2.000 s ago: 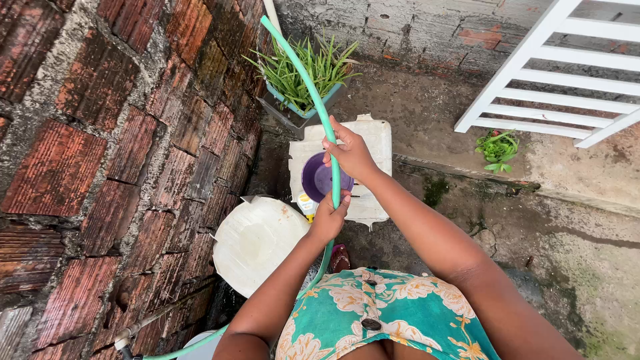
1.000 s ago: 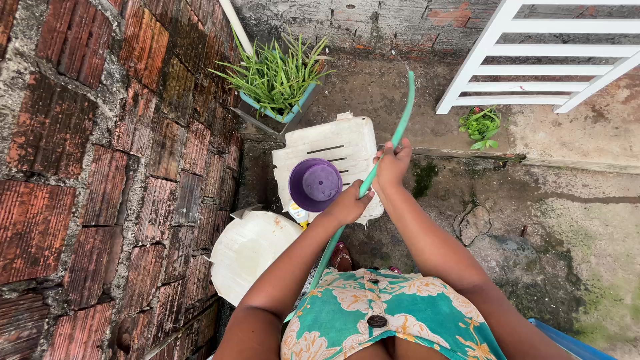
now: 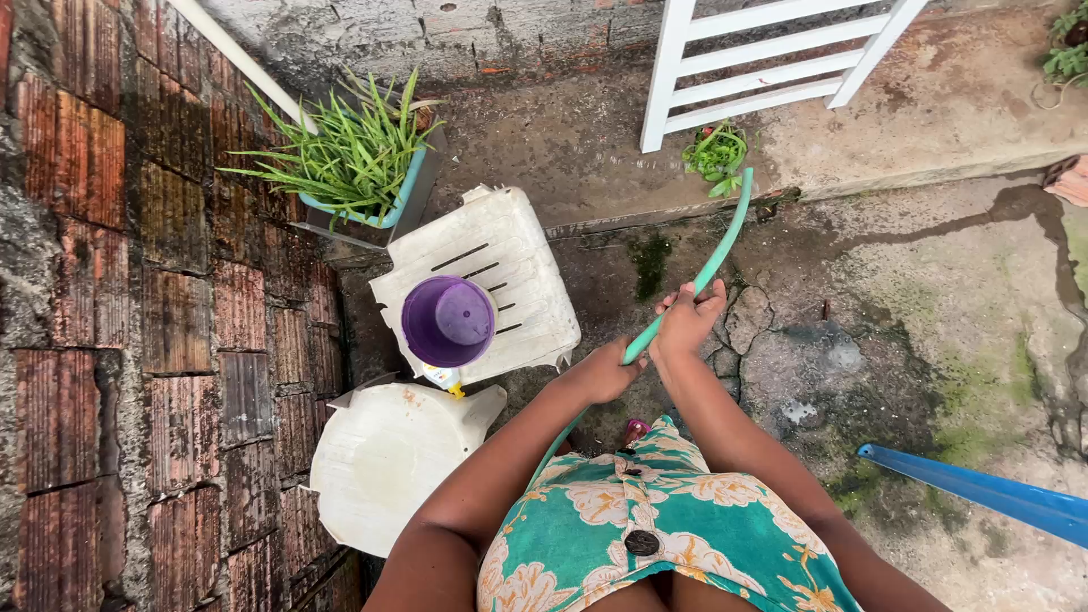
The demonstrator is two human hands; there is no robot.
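Observation:
A green garden hose point(image 3: 728, 242) runs up from beside my dress through both hands, its free end pointing up toward a small leafy plant point(image 3: 716, 157) on the concrete ledge. My left hand point(image 3: 609, 371) is closed around the lower part of it. Just above, my right hand point(image 3: 687, 323) grips the hose with the thumb side up. Left of my hands, a purple plastic pot point(image 3: 466, 311) stands on a white slotted plastic stool point(image 3: 535, 293). A white bottle with a yellow cap point(image 3: 445, 379) lies beside the pot, partly hidden by it.
A round white plastic stool point(image 3: 382, 467) stands near the brick wall point(image 3: 178, 314). A long planter point(image 3: 410, 187) of spiky green plants sits in the corner. White slatted wood point(image 3: 769, 64) leans at the top, and a blue bar point(image 3: 977, 489) juts in from the right.
Both hands have swung the hose rightward, from over the stool and pot to over the floor and ledge. The view has shifted to the right, and the blue bar shows more fully.

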